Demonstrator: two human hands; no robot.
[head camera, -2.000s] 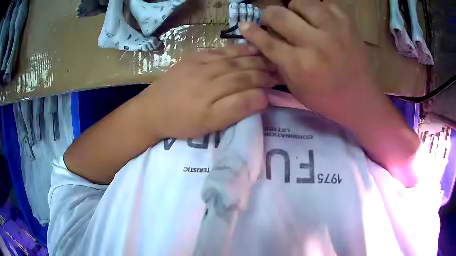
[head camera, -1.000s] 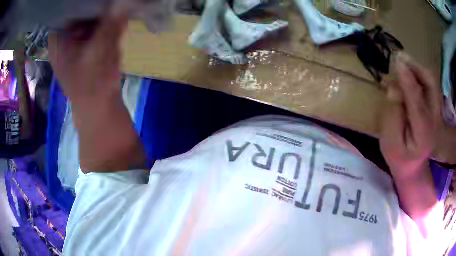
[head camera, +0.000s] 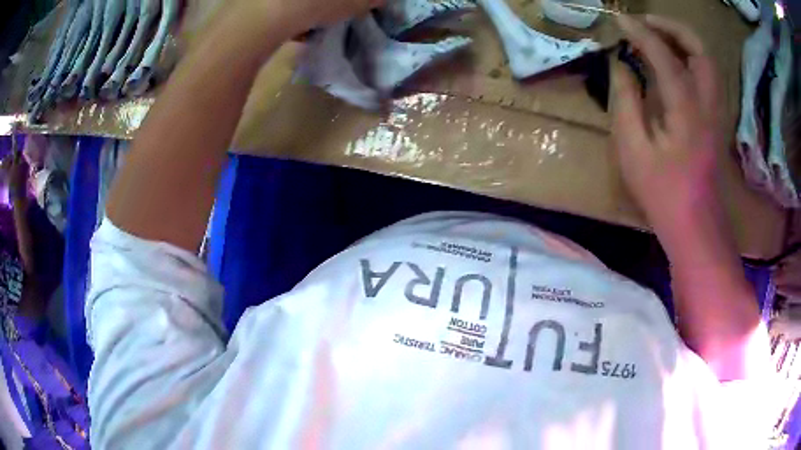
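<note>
My left hand (head camera: 329, 7) is at the top edge, partly cut off, above a blurred grey-white leg with a foot (head camera: 347, 66); whether it grips the leg is unclear. My right hand (head camera: 663, 105) is at the black tangle of thin pieces (head camera: 599, 81), with black showing between thumb and fingers; a firm grip cannot be made out. Another pale foot (head camera: 422, 60) lies beside the blurred one. A leg with its foot pointing right (head camera: 536, 54) lies left of the tangle. A thin pale stick (head camera: 602, 9) rests across the white dish (head camera: 569, 13), near my right fingertips.
Several pale legs (head camera: 105, 53) lie in a row on the cardboard-covered table (head camera: 492, 163) at left. A pair of legs (head camera: 760, 114) lies at right. Deep blue bins (head camera: 263, 237) are below the table edge. Part of another person (head camera: 25, 237) shows at far left.
My hands have parted from the foot and black loop they were working on. Since one second ago, my left hand has moved right to the middle feet, and my right hand has come over the black tangle.
</note>
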